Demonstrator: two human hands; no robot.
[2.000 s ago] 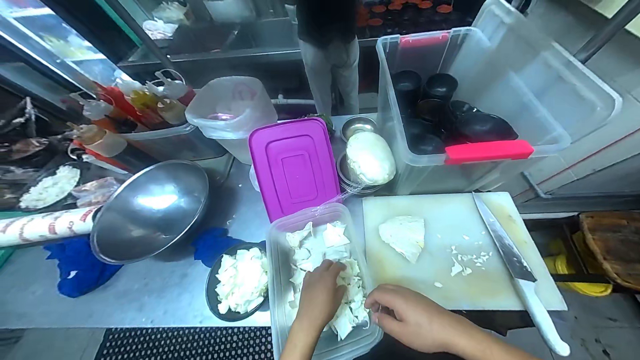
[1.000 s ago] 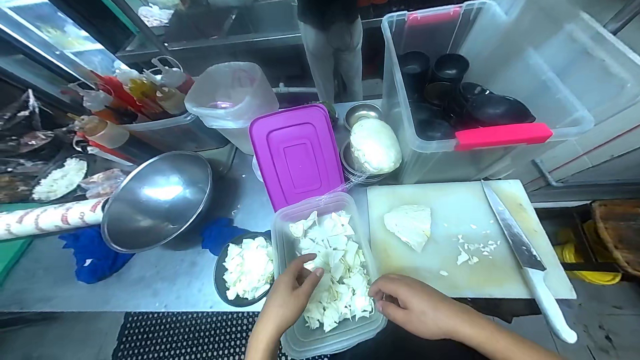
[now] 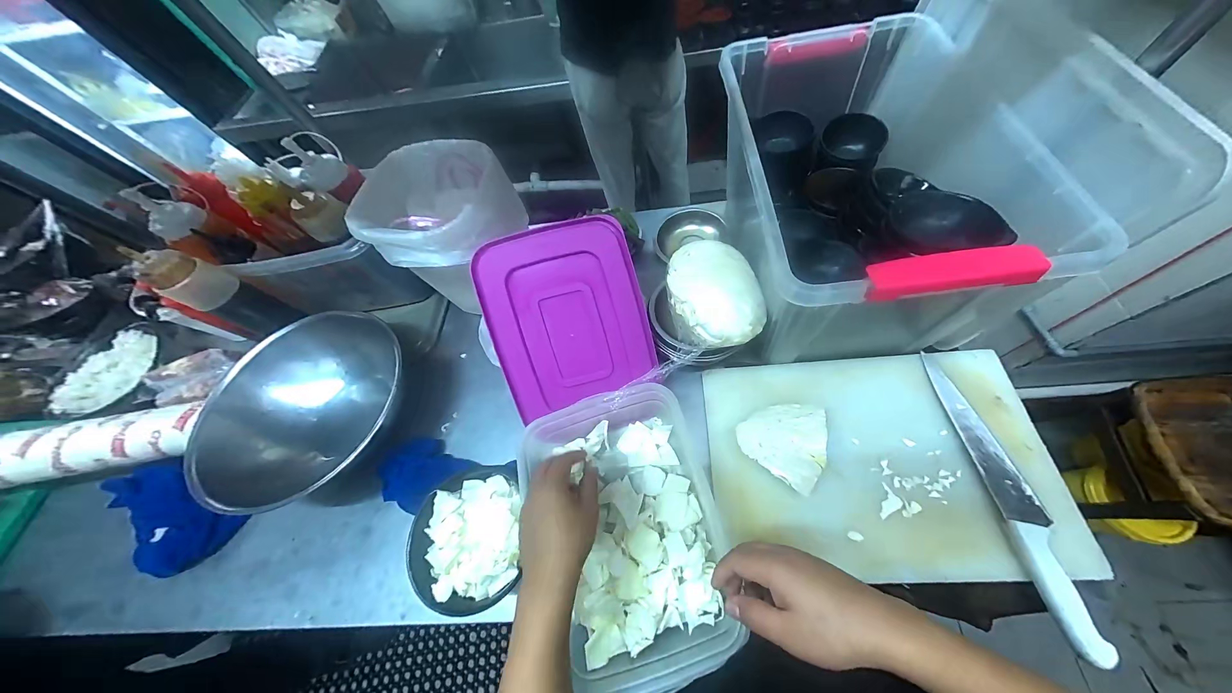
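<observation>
A clear plastic container holds white cut cabbage pieces. My left hand reaches over its left side, fingertips on pieces near the far left corner; whether it grips one is hidden. My right hand is at the container's right rim with curled fingers, and what lies between them cannot be made out. A cabbage wedge and small scraps lie on the white cutting board, with a white-handled knife along its right side. Left of the container is a black bowl of chopped white pieces.
Behind the container stand a purple lid and a cabbage head on metal bowls. A steel bowl, blue cloth and squeeze bottles are at left. A large clear bin holds black bowls. A person stands beyond.
My left hand has moved from the middle of the cabbage pieces to the container's far left part. The pieces lie more spread out toward the near end. My right hand stays near the right rim.
</observation>
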